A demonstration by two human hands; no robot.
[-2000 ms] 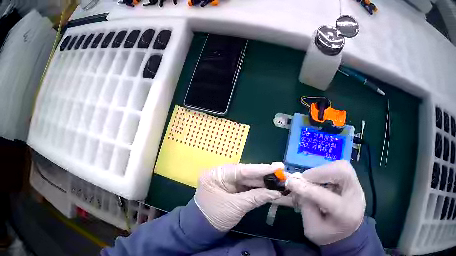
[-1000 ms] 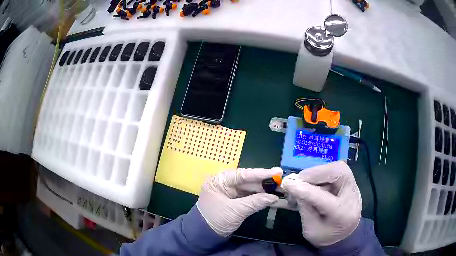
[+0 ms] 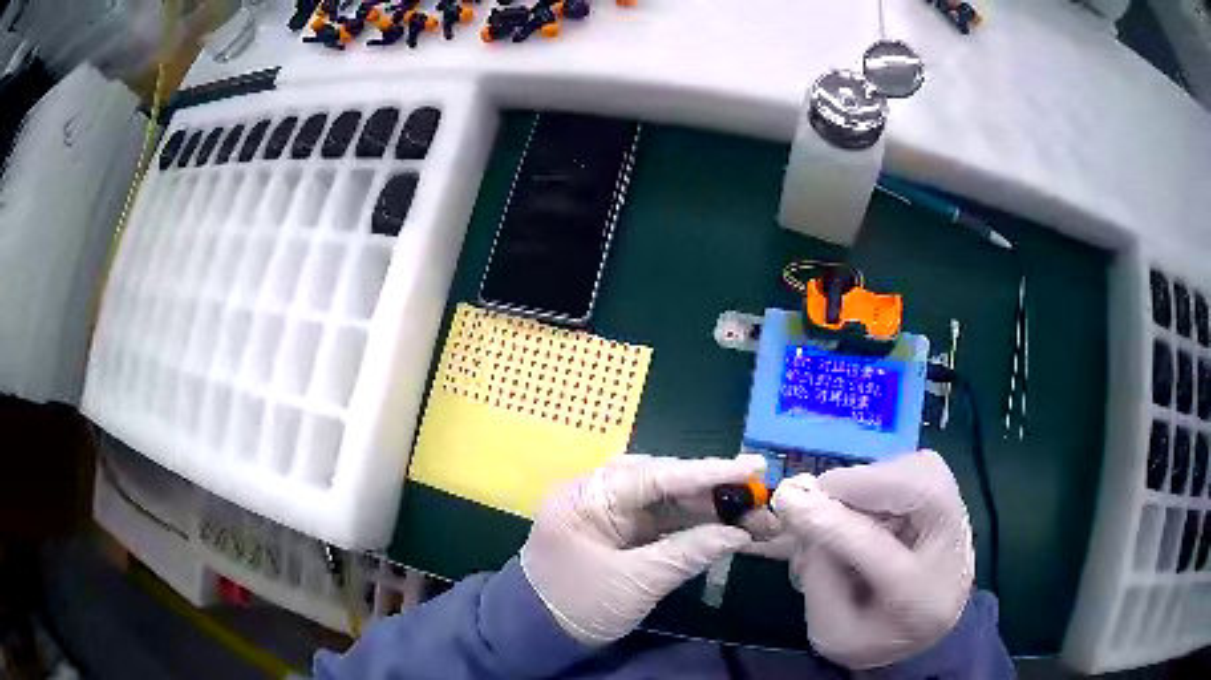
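My left hand [image 3: 638, 538], in a white glove, holds a black and orange wireless earbud [image 3: 733, 500] between thumb and fingers, just below the tester. My right hand [image 3: 883, 551], also gloved, has its thumb and fingertips pinched together close beside the earbud's orange part; a pale bit shows at the fingertips, but I cannot tell if it is cloth. The light-blue earbud tester [image 3: 837, 399] has a lit blue screen. The orange test cradle [image 3: 853, 311] stands behind the screen. My hands partly cover the tester's front edge.
A left foam tray [image 3: 252, 306], a smartphone [image 3: 561, 219] and a yellow sticker sheet [image 3: 531, 405] lie left. A dispenser bottle [image 3: 833, 173], blue pen-like tool [image 3: 950, 213], tweezers [image 3: 1019, 359] and swab [image 3: 950, 375] lie around the tester. A right foam tray [image 3: 1129, 531] holds black cases. Loose earbuds [image 3: 399, 24] lie behind.
The view has shifted slightly, showing more loose earbuds at the back. The earbud has turned a little in my left hand, and my right fingertips have moved slightly right, with more of the tester's front edge showing.
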